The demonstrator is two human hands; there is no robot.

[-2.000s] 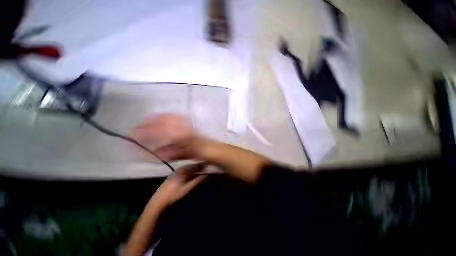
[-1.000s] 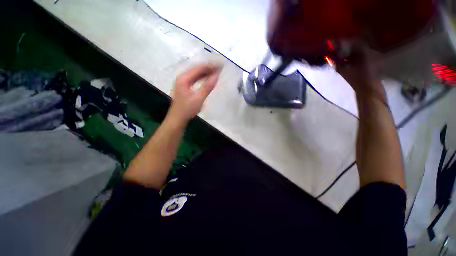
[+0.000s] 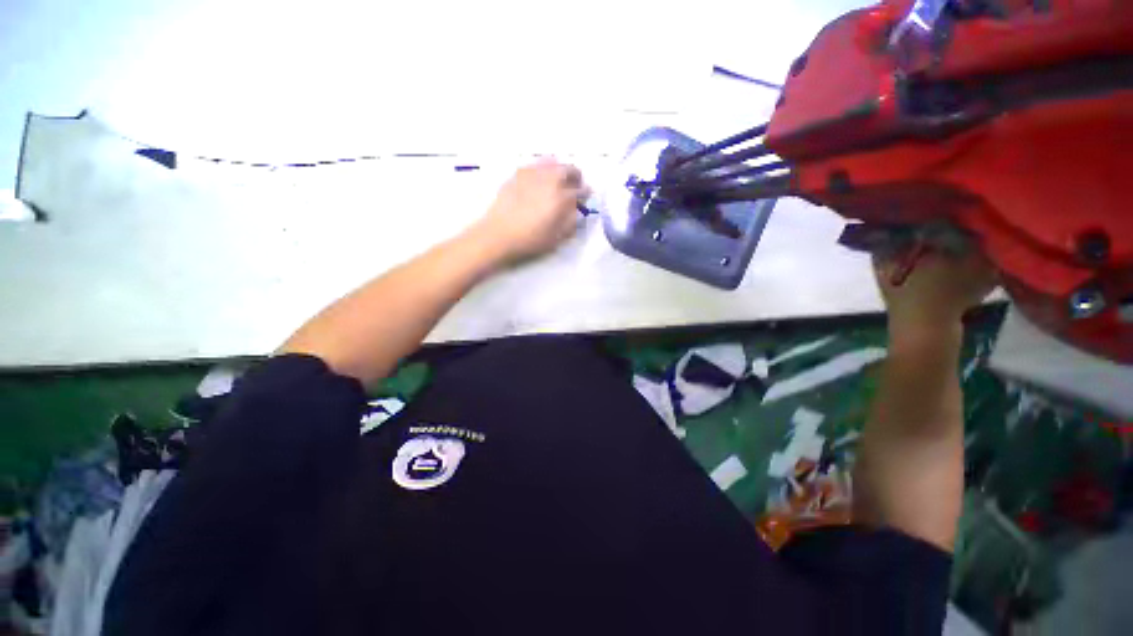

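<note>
The red fabric cutter [image 3: 969, 149] fills the upper right. Its grey base plate [image 3: 690, 230] sits at the near edge of the white fabric lay [image 3: 373, 75], with narrow dark standards running between. My right hand [image 3: 932, 267] grips the machine's handle, partly hidden behind the red body. My left hand [image 3: 541, 209] is just left of the base plate, at the lay's edge, with fingers curled. A small dark bit shows at its fingertips; whether it is held is not clear.
The pale table [image 3: 249, 286] curves across the view, its near edge close to my body. The green floor [image 3: 696, 410] below holds white and dark scraps. A dark notch [image 3: 155, 158] shows along the lay's edge at left.
The view has turned. The cutter and its base plate now stand right of my left hand, which has moved close to the plate. My right hand stays at the machine.
</note>
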